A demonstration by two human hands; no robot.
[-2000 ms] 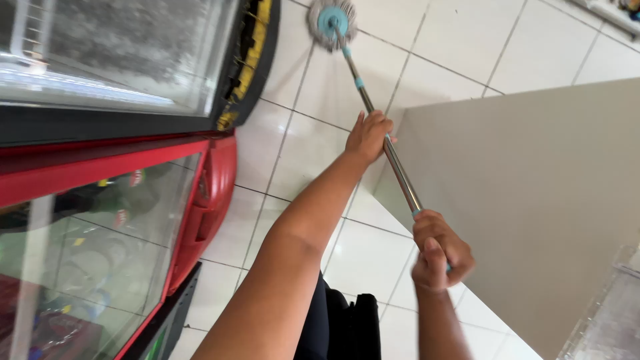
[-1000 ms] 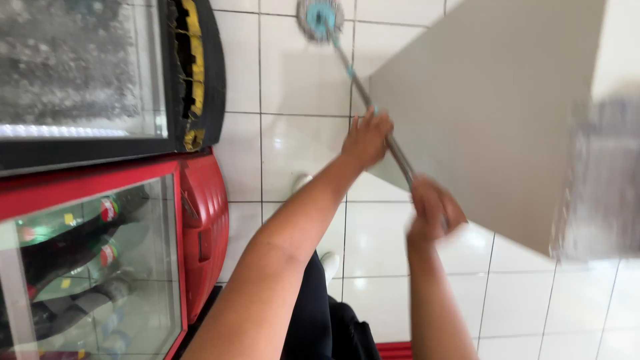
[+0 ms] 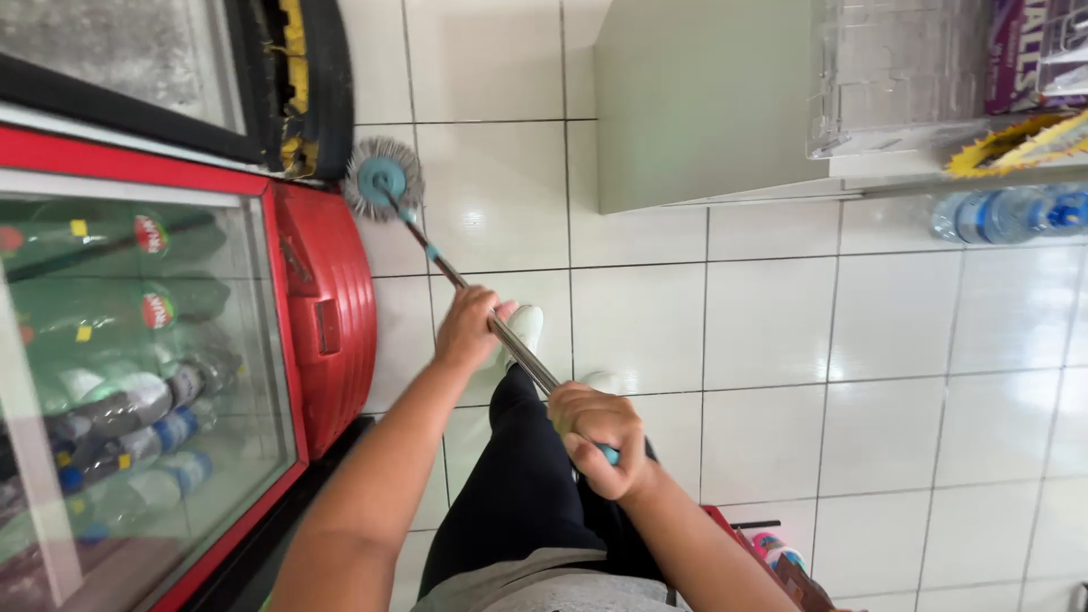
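Note:
A round mop head (image 3: 382, 179) with grey strands and a teal centre lies on the white floor tiles, close against the base of the fridges. Its metal pole (image 3: 529, 360) runs down toward my body. My left hand (image 3: 473, 327) is closed around the middle of the pole, above a white shoe. Near the pole's teal end, my right hand (image 3: 598, 433) grips it in a fist, the thumb beside the tip.
A red-framed glass-door fridge (image 3: 327, 314) with bottles stands at left, below a black-edged fridge (image 3: 327, 93). At upper right are a grey-green counter panel (image 3: 705, 110), a clear plastic rack (image 3: 901, 68) and large water bottles (image 3: 1007, 216). A red item (image 3: 722, 520) sits at lower right.
The mop head has moved left, up to the fridge bases, with both my hands still on the pole. The view has shifted, bringing the rack and water bottles into sight.

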